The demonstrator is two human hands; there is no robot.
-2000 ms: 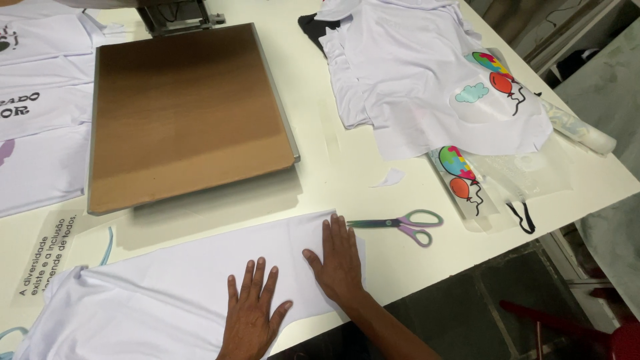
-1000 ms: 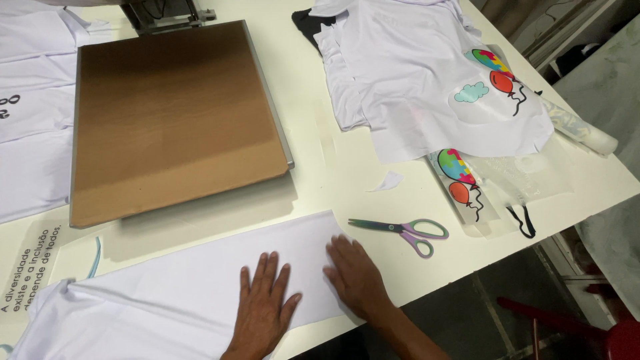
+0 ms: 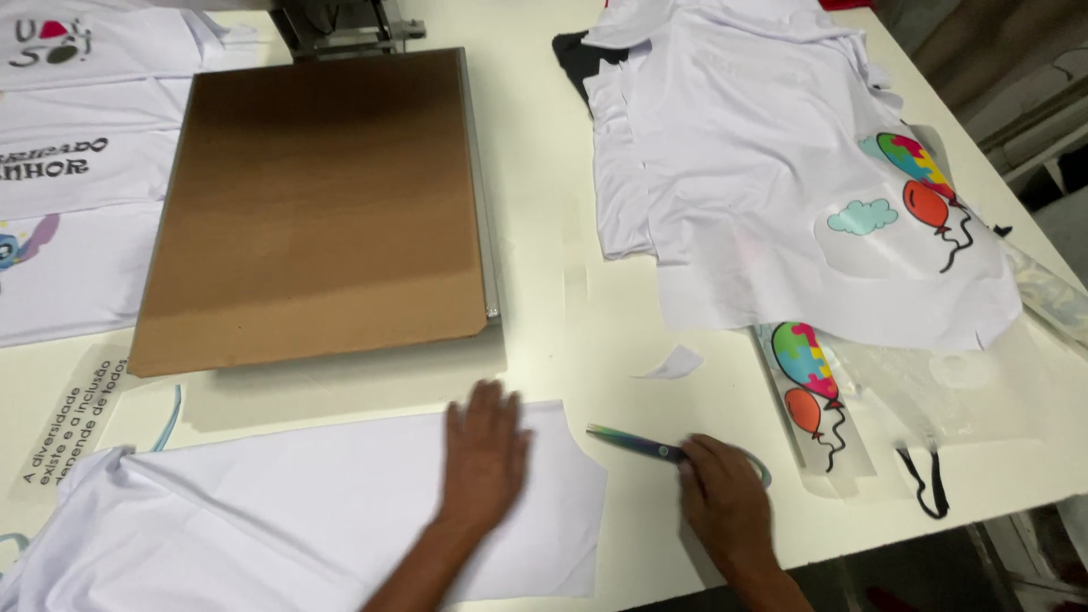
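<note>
White fabric (image 3: 280, 501) lies folded along the near side of the table. My left hand (image 3: 484, 455) rests flat on it near its right end, fingers apart, holding nothing. To the right, my right hand (image 3: 727, 501) is at the handles of a pair of scissors (image 3: 633, 442), whose closed blades point left toward the fabric. The hand covers most of the handles, so whether the fingers grip them cannot be told. A small white scrap (image 3: 676, 363) lies just above the scissors.
A press with a brown-covered platen (image 3: 323, 212) stands behind the fabric. White shirts (image 3: 748, 170) are piled at the right, by balloon transfers (image 3: 803, 374) and clear film (image 3: 943, 391). Printed white garments (image 3: 85, 170) lie at the left, above a lettered transparent strip (image 3: 72, 425).
My right hand has left the fabric's right end and moved right to the scissors. My left hand has moved right and up along the fabric.
</note>
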